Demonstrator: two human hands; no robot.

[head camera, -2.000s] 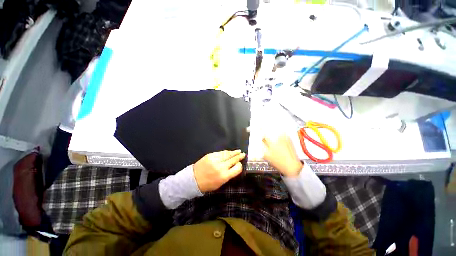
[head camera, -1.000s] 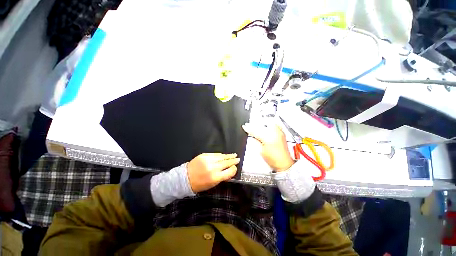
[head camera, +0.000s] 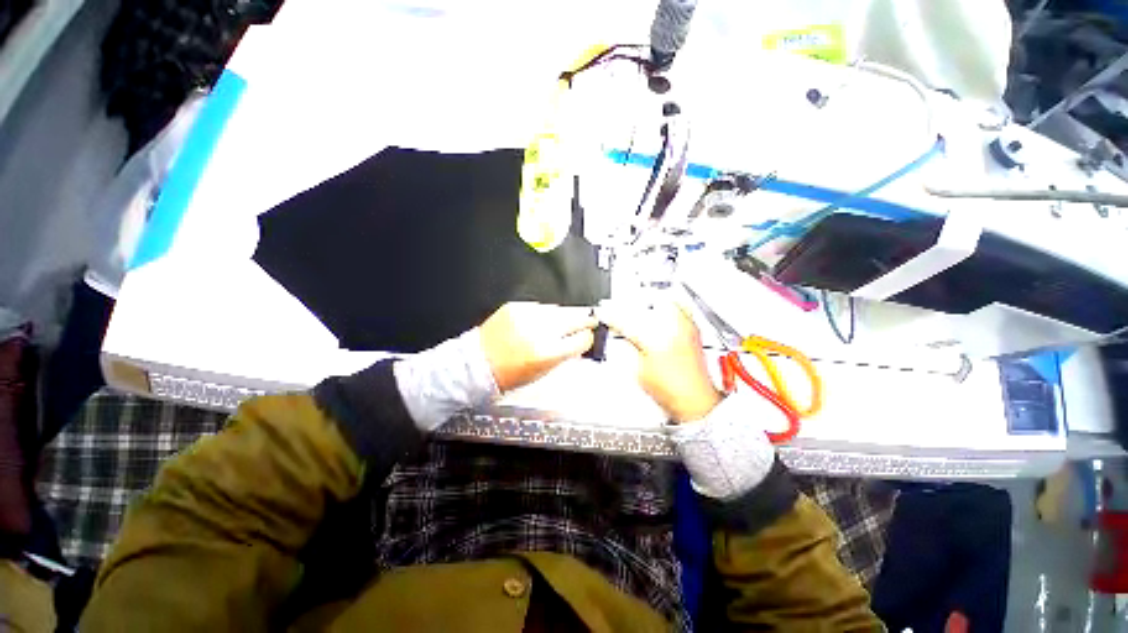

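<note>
A black cut panel (head camera: 414, 247) lies flat on the white sewing table, its right edge at the presser foot and needle area (head camera: 637, 260). My left hand (head camera: 534, 344) has its fingertips on the panel's lower right corner. My right hand (head camera: 668, 352) is just right of it, below the needle area, its fingertips close to the left ones. A short end of narrow black strip (head camera: 600, 340) shows between the fingertips of both hands. Glare hides the finer detail at the needle and at my right fingertips.
Scissors with orange and red loops (head camera: 777, 383) lie right of my right hand. The sewing machine's dark front panel (head camera: 866, 266) is at the right. A yellow-green tag (head camera: 544, 192) hangs left of the needle. Blue tape (head camera: 192, 167) marks the table's left. Plaid fabric (head camera: 118, 464) is at the lower left.
The black panel has moved up, away from me, along the needle line. My left hand has moved up with it, closer to my right hand. A short strip end now shows between them.
</note>
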